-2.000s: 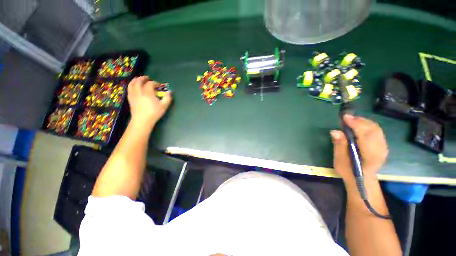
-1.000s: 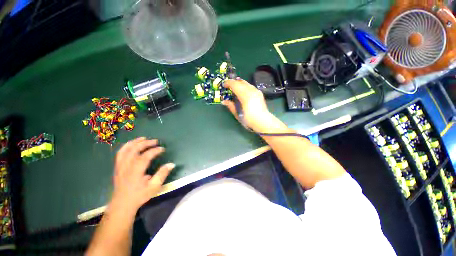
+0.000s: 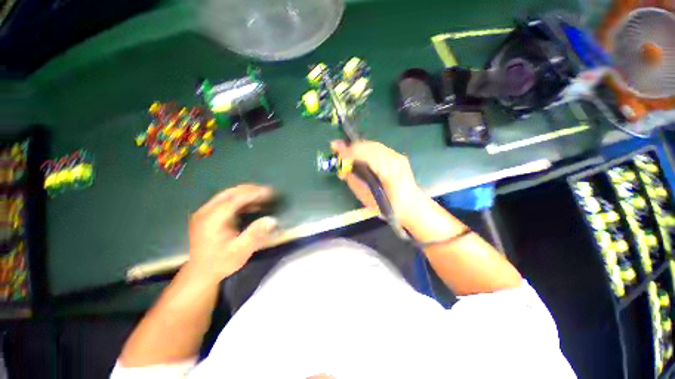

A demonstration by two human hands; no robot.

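My right hand (image 3: 381,178) holds the dark soldering iron (image 3: 376,189), its shaft pointing up toward the cluster of boards (image 3: 337,89). One circuit board (image 3: 328,162) shows at the fingertips of the same hand, apart from the cluster. My left hand (image 3: 231,228) is over the bench's front edge, fingers apart and curved, with nothing seen in it. The pile of red and yellow connector leads (image 3: 178,137) lies left of the solder reel (image 3: 237,98). The view is blurred.
A row of finished boards (image 3: 68,174) and the lead tray (image 3: 15,229) are at the left. Black open boxes (image 3: 468,127), a black fan unit (image 3: 518,74) and an orange desk fan (image 3: 651,55) are right. The board tray (image 3: 622,296) is lower right. A clear hood (image 3: 274,26) hangs above.
My right hand has drawn back from the cluster toward the front edge, with a board now at its fingertips. My left hand has moved slightly toward the right hand. The view has shifted.
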